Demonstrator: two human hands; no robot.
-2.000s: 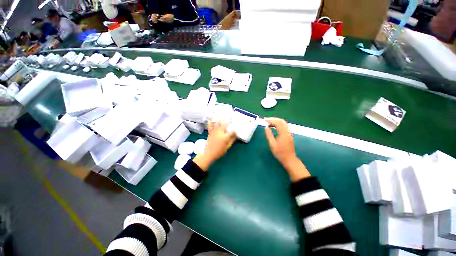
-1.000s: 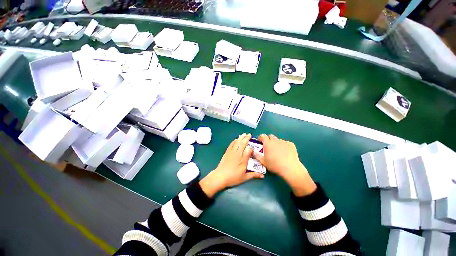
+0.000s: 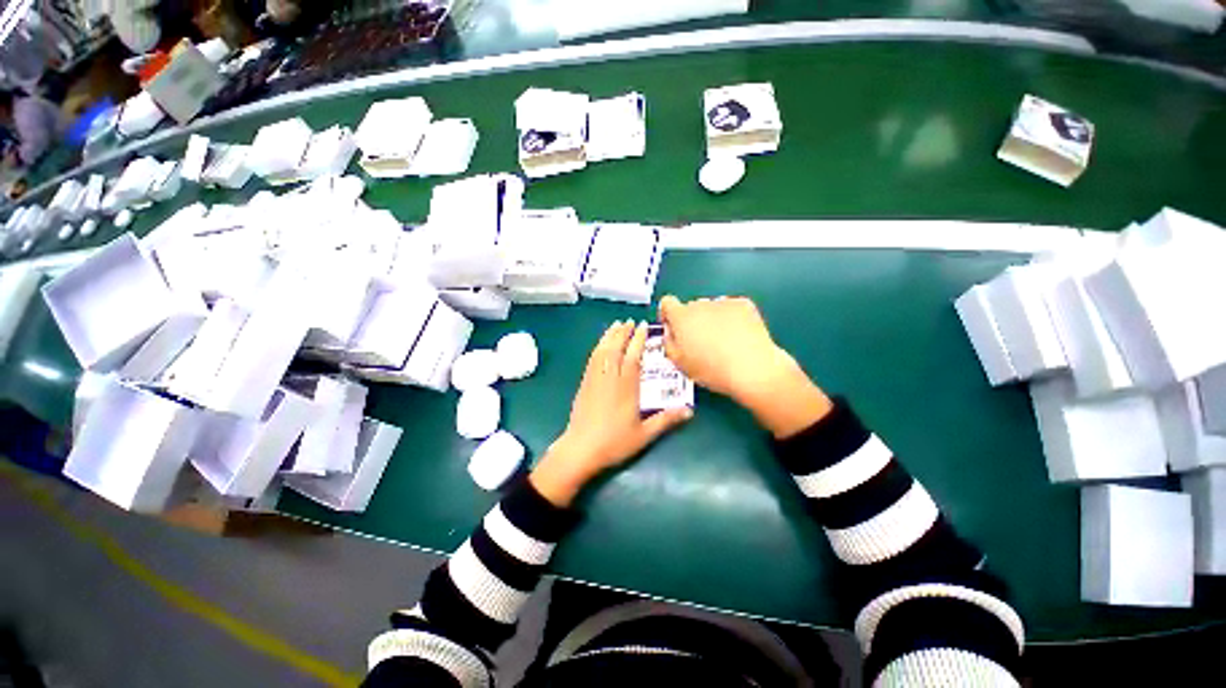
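Observation:
A small white box with dark print lies on the dark green tabletop between my hands. My left hand holds its left side, with the thumb along the near edge. My right hand is at its far right corner, fingers bent over the top; the fingertips are partly hidden. Several glossy white rounded pucks lie left of my left hand. An open white box base with a dark edge sits beyond my hands by the white rail.
A large heap of white box lids is at left. Closed white boxes are stacked at right. Beyond the white rail, the green belt carries picture-marked boxes, a white puck and open boxes.
Over two seconds, both hands came from the open base at the rail to the printed box nearer me. Since one second ago, my right hand has shifted to the box's far corner. The view has also shifted.

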